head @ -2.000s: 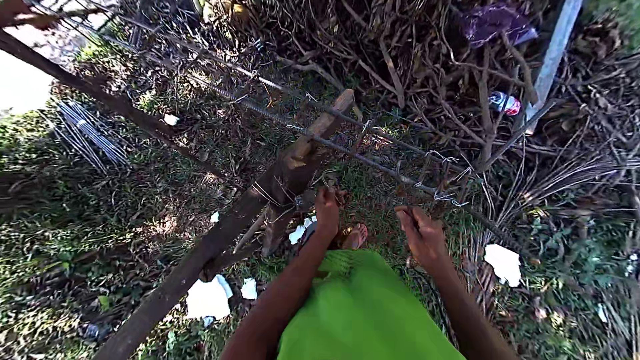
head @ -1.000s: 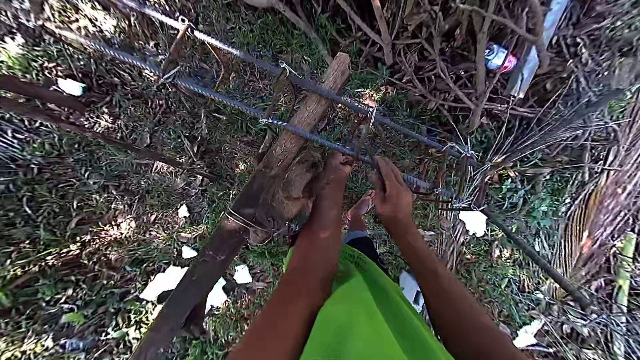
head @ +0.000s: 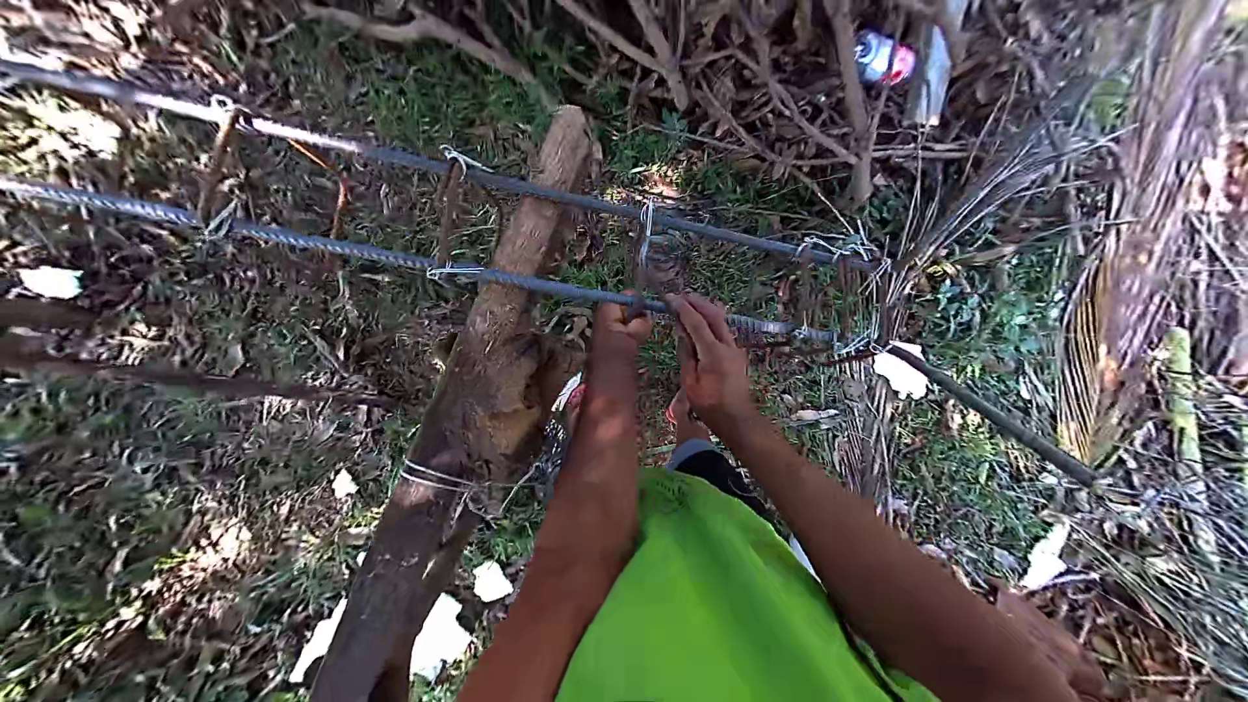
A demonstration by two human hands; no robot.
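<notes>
Two long ribbed steel reinforcing bars cross the view; the nearer bar (head: 361, 251) passes right by both hands, and the farther bar (head: 546, 193) runs above it. Rusty metal stirrups (head: 220, 161) span the bars, tied with thin wire (head: 647, 219). My left hand (head: 622, 324) is at the nearer bar beside a stirrup, fingers curled; whether they grip the bar, the stirrup or wire is too small to tell. Close on its right, my right hand (head: 712, 356) touches the same bar with its fingertips; what lies between its fingers is hidden.
A rough wooden log (head: 429, 468), bound with wire, stands under the bars at left. Dry branches (head: 673, 58) and a crushed can or bottle (head: 882, 58) lie beyond. Palm fronds and a trunk (head: 1131, 234) are at right. White scraps (head: 441, 639) dot the grassy ground.
Two seconds ago my hands were apart, below the bars; now they are close together at the nearer bar. The view has shifted closer to the bars.
</notes>
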